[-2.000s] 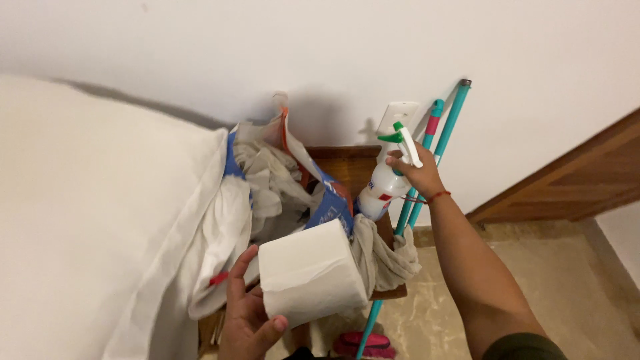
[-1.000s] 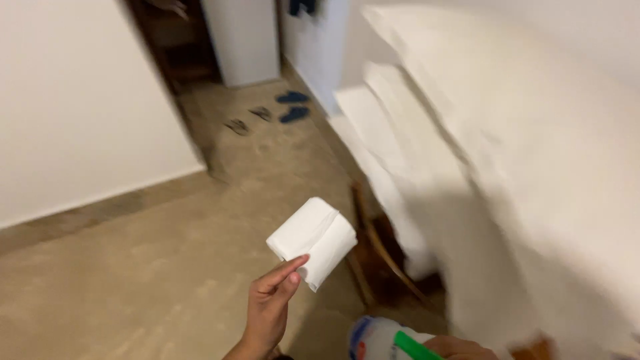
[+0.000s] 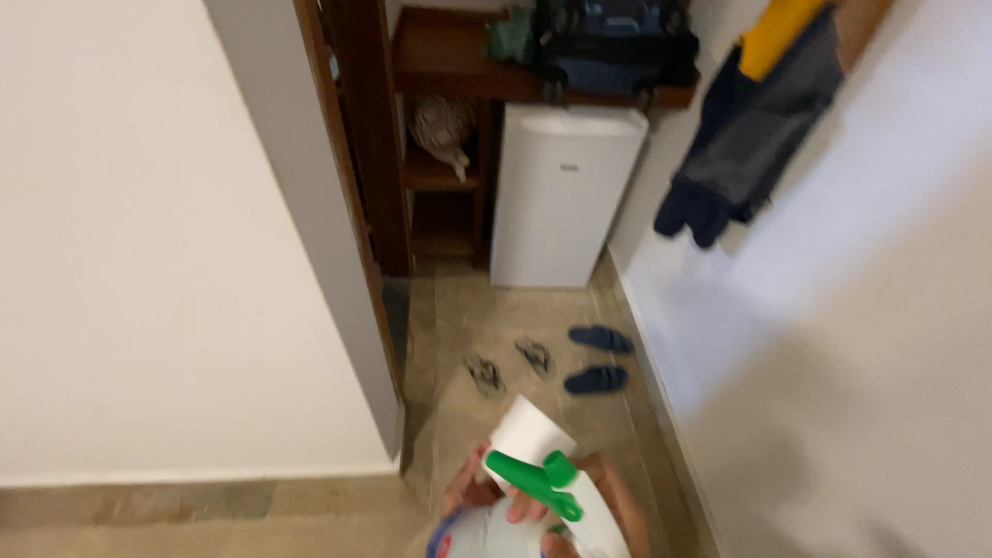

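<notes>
At the bottom of the view, my right hand (image 3: 616, 496) grips a white spray bottle (image 3: 496, 535) with a green and white trigger head. My left hand (image 3: 469, 480) is just left of it and holds the white paper roll (image 3: 531, 434), which shows behind the green nozzle. The bottle covers much of both hands. Roll and bottle are close together; whether they touch is not clear.
Two dark blue slippers (image 3: 597, 380) and a pair of sandals (image 3: 484, 376) lie on the tiled floor ahead. Beyond stand a small white fridge (image 3: 570, 201) and a wooden shelf (image 3: 449, 77) bearing a dark suitcase (image 3: 620, 46). Clothes (image 3: 752, 124) hang at right; a wall corner (image 3: 395, 457) juts out at left.
The view has swung from the pillows and wooden furniture to the passage with the fridge. The spray bottle, upright near the wall two seconds ago, is now close beside the paper roll.
</notes>
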